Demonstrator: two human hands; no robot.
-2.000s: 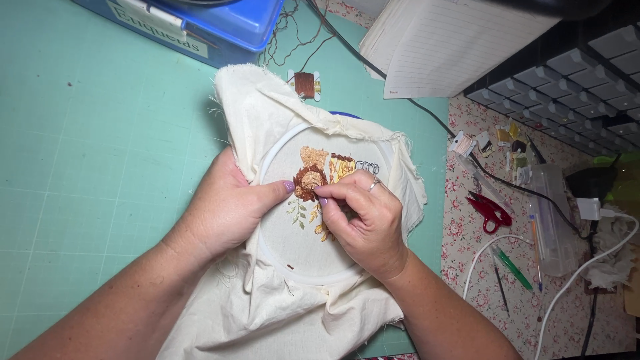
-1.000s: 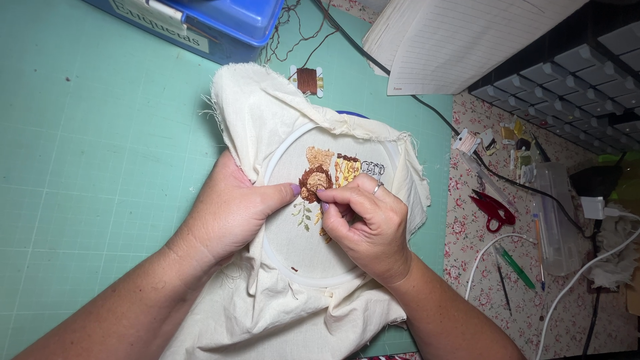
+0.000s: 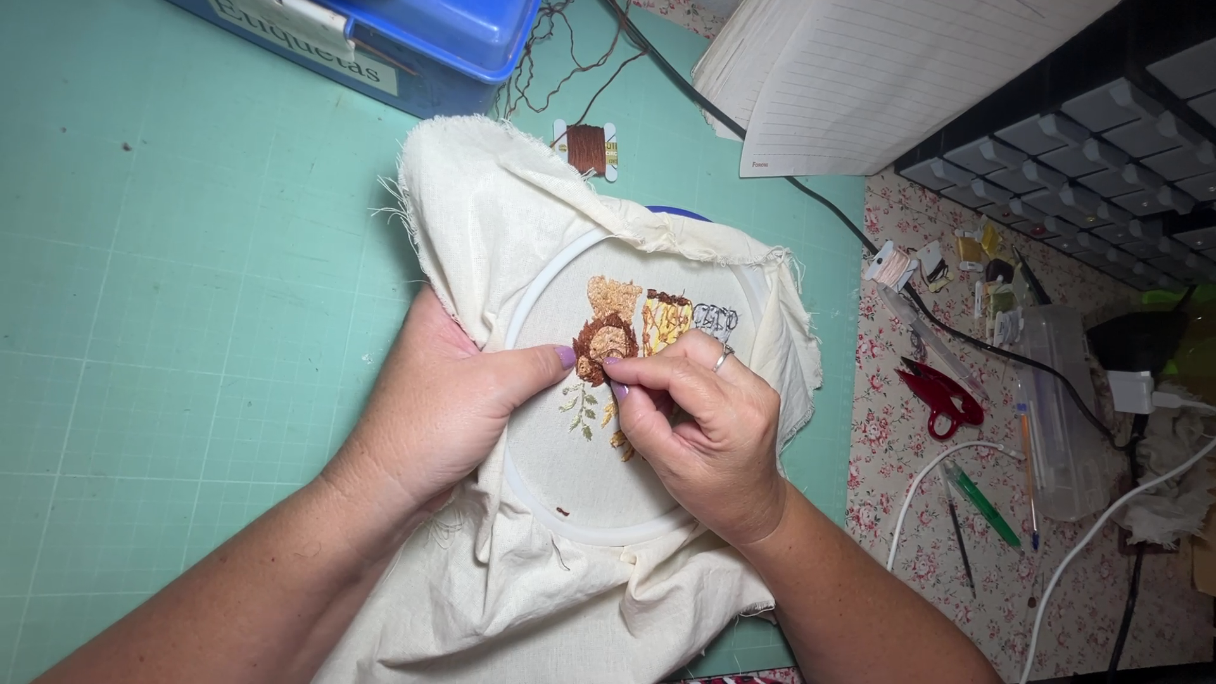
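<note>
Cream cotton fabric [image 3: 484, 180] is stretched in a white embroidery hoop [image 3: 613, 534], its loose edges bunched around the ring. On it are a brown stitched flower [image 3: 591, 350], a tan patch [image 3: 613, 296], yellow-and-brown stitching [image 3: 665, 318] and green leaves [image 3: 579, 410]. My left hand [image 3: 446, 389] grips the hoop's left side through the cloth, its thumb lying beside the flower; its other fingers are hidden beneath. My right hand [image 3: 708, 418], a ring on one finger, pinches thumb and forefinger together at the flower's lower right. A needle or thread between those fingertips is too small to make out.
A blue plastic box [image 3: 446, 47] and a bobbin of brown thread [image 3: 586, 150] lie beyond the hoop on a green cutting mat [image 3: 190, 313]. Rightward are a lined notebook [image 3: 836, 85], a black cable, red thread snips [image 3: 940, 397], a green pen [image 3: 983, 503] and small drawers [image 3: 1054, 142].
</note>
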